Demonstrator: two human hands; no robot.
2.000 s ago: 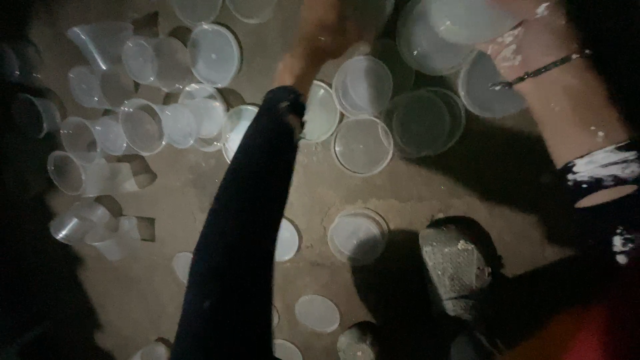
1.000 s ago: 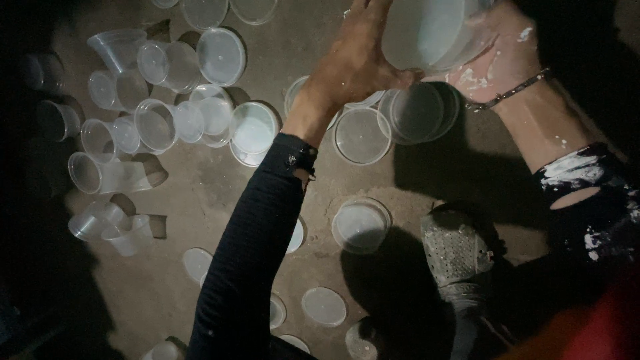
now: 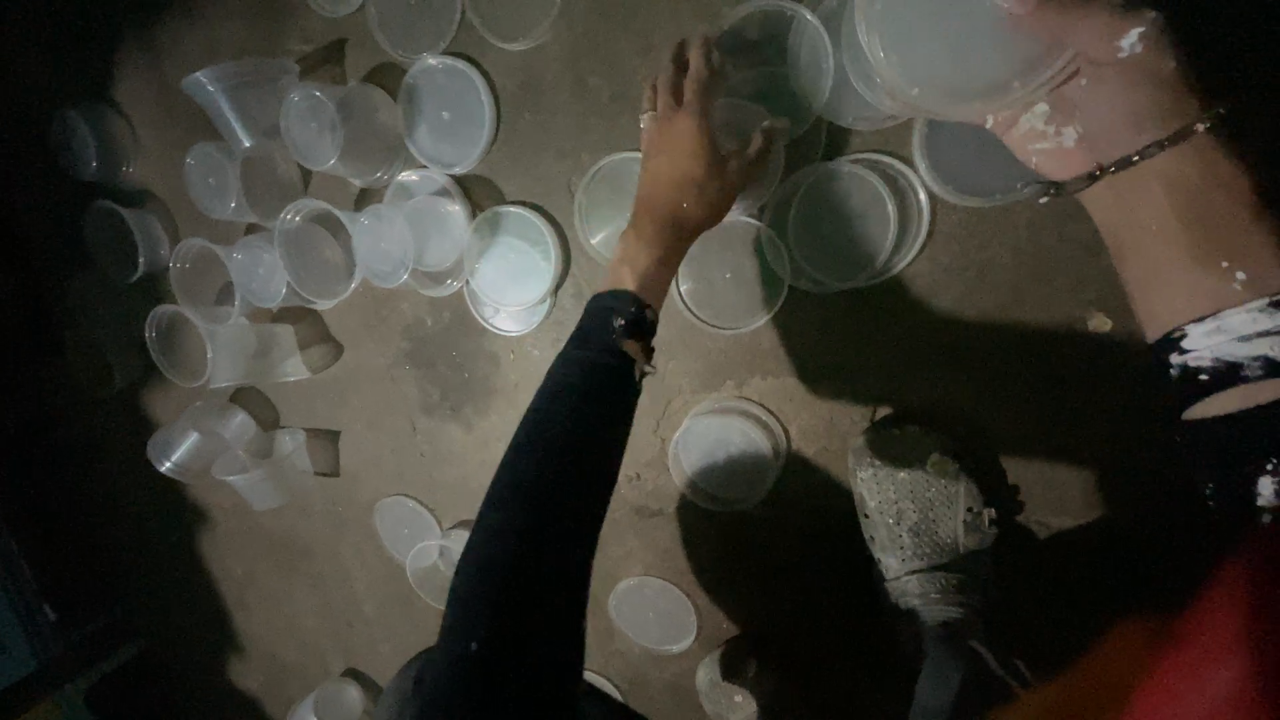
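My right hand [image 3: 1100, 110], spotted with white and wearing a thin bracelet, comes in from the right and grips a stack of round translucent plastic lids [image 3: 960, 50]. Left of it, my left hand [image 3: 690, 165] reaches over the ground with its fingers apart, beside a clear round plastic piece [image 3: 748, 150]; whether it touches this is unclear. Just below that hand lies a clear round lid [image 3: 733, 275]. More overlapping lids [image 3: 845, 225] lie to its right. A whitish lid [image 3: 513, 257] rests left of my left forearm, partly over another.
Several clear plastic cups [image 3: 318, 250] lie tipped over at the left, among round lids [image 3: 447, 113]. Lower down are a small lid stack [image 3: 728, 452] and a single lid [image 3: 652, 614]. A perforated shoe [image 3: 915, 510] stands at the lower right. Dark shadow covers both sides.
My left hand has come away from the translucent lids held by my right hand and moved left and down over the ground. My right hand keeps its hold on them.
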